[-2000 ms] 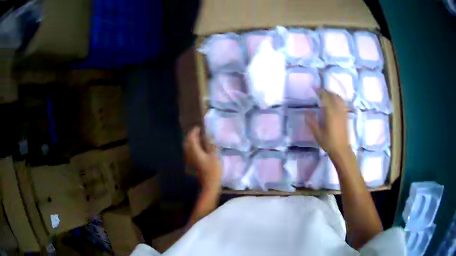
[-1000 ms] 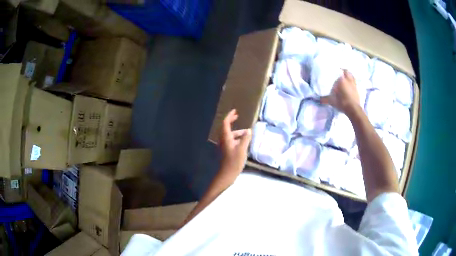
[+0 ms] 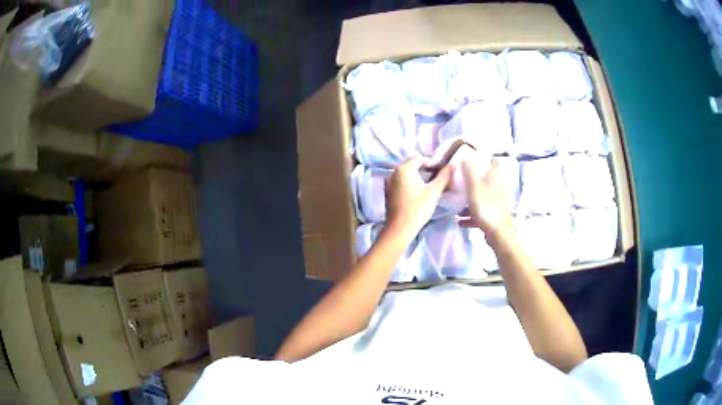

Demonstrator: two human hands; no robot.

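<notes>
A large open carton stands in front of me, filled with rows of wrapped units in whitish crinkled bags. My left hand and my right hand are close together over the middle-left of the carton. Both hold one wrapped unit between them, its bag bunched at the fingers. A dark curved edge shows at the bag's top; what it is I cannot tell. The hands hide part of this unit and of those below it.
Two clear blister trays lie on the green bench at right. A blue crate and brown cartons are on the floor at left. The carton's flaps fold outward at the left and far sides.
My left hand has come from the carton's left edge to the units inside. My right hand has moved left to meet it. The carton looks squarer in view, after appearing tilted one second ago.
</notes>
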